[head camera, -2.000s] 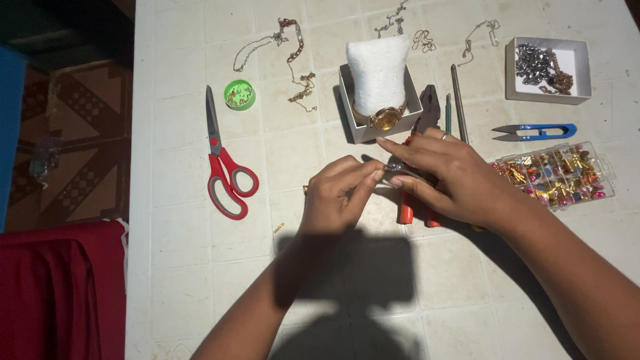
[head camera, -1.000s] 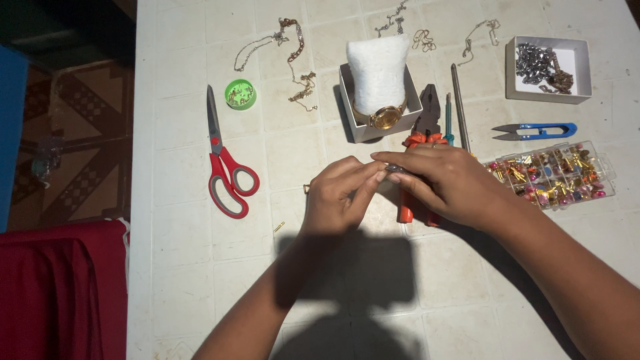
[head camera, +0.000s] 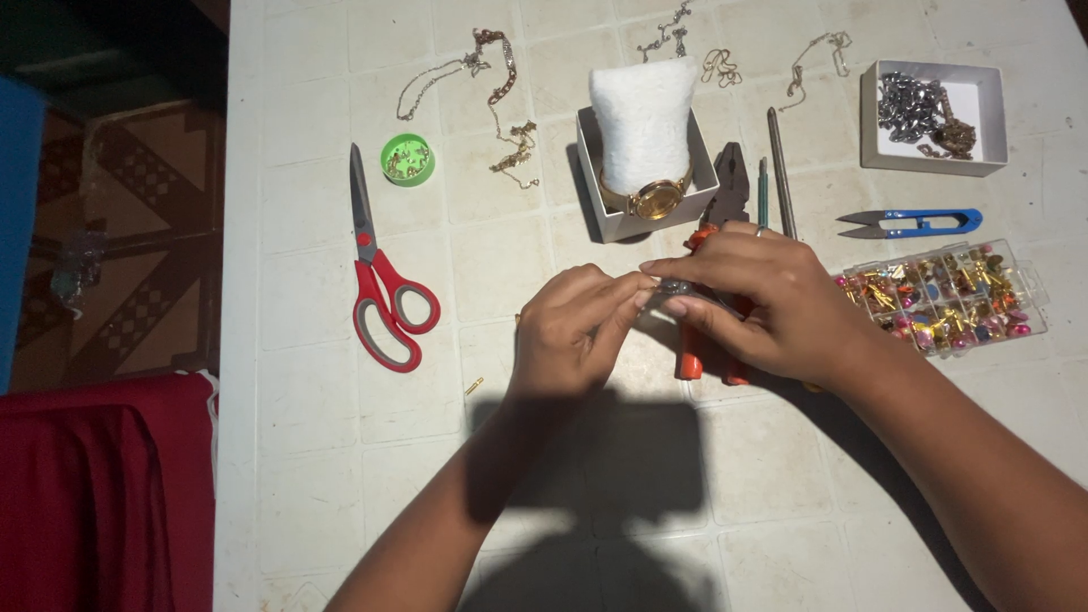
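Observation:
My left hand [head camera: 578, 327] pinches one end of a small dark metallic piece [head camera: 674, 287] between thumb and fingertips. My right hand [head camera: 752, 297], with a ring on one finger, holds the piece's other side; the fingers hide much of it, so its kind cannot be told. Under my right hand lie pliers [head camera: 729, 183] with orange-red handles, partly covered. Just beyond the hands, a gold-coloured wristwatch [head camera: 659, 201] is strapped round a white cushion [head camera: 643, 123] in an open box [head camera: 625, 226]. A small gold-coloured piece [head camera: 474, 386] lies left of my left hand.
Red-handled scissors [head camera: 365, 246] and a green lid of small bits [head camera: 408, 160] lie left. Chains [head camera: 510, 153] lie along the back. To the right are a thin metal rod [head camera: 780, 170], a green tool [head camera: 762, 195], blue thread snips [head camera: 922, 223], a box of chains [head camera: 935, 161] and a bead organizer [head camera: 943, 297].
The fingers of my right hand have shifted slightly around the small piece. Both hands stay together in nearly the same place.

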